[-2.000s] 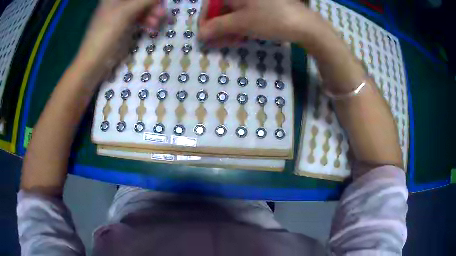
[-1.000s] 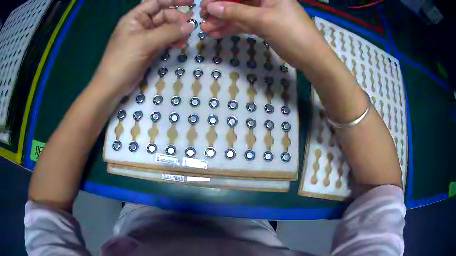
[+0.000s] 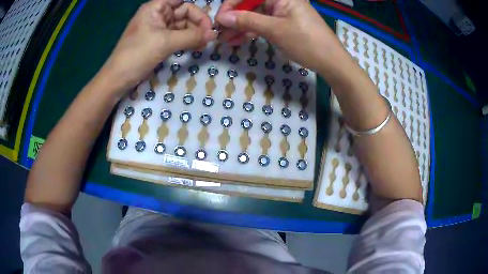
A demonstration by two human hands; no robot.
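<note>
My left hand [image 3: 168,35] is above the far part of the working tray [image 3: 257,174], thumb and fingertips pinched on a small silver speaker unit [image 3: 215,30], mostly hidden by the fingers. My right hand [image 3: 278,27], with a bangle at its wrist, holds a bright red test probe [image 3: 249,5] and its fingertips meet the left ones at the unit. Rows of silver discs sit in the white tray. One cavity [image 3: 251,81] shows tan at its upper end. The probe's tip is hidden.
A lower tray [image 3: 257,191] shows beneath the working tray. A second tray [image 3: 342,202] with tan slots lies at right, partly under my right forearm. Boards [image 3: 16,43] stand at far left beyond yellow tape. A green label [image 3: 36,147] is at near left.
From apart and blurred two seconds ago, my hands have come together at the fingertips. Since one second ago, they have closed further around the unit and the red probe shows more.
</note>
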